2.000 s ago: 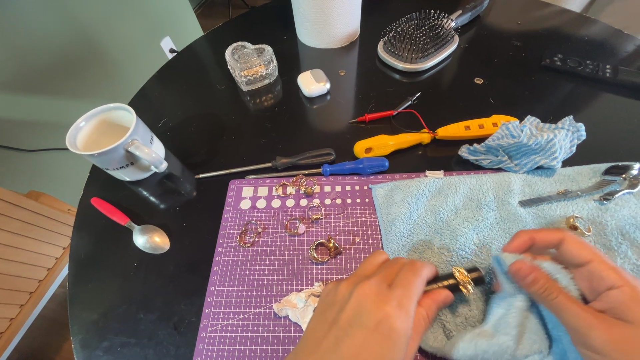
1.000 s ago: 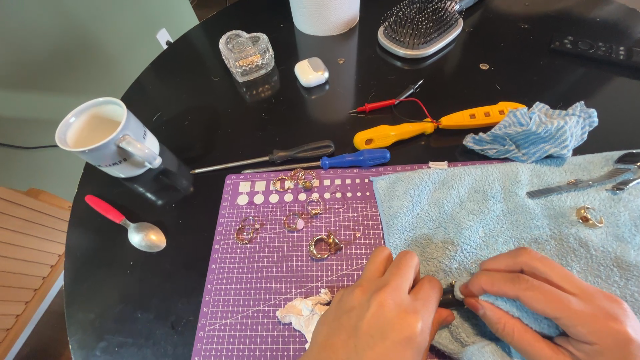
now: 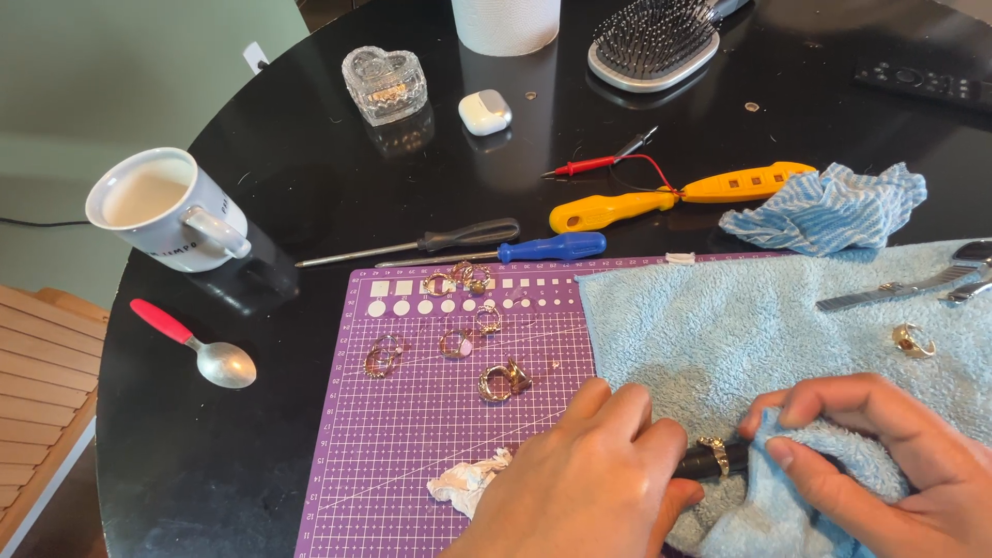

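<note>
My left hand grips a black rod, and a gold-coloured ring sits around the rod between my hands. My right hand pinches a fold of the light blue terry towel just right of that ring, over the rod's far end. Another gold-coloured ring lies on the towel above my right hand. Several rings, among them one with a pale pink stone and a thick one, rest on the purple cutting mat. Crumpled white paper touches the mat beside my left hand.
Behind the mat lie a black-handled screwdriver, a blue-handled one, a yellow tester and a striped cloth. A mug and spoon stand left. Farther back are a glass box and hairbrush.
The towel fold in my right hand has moved off the ring on the rod; one second ago fingers and cloth covered it. My left hand still holds the rod.
</note>
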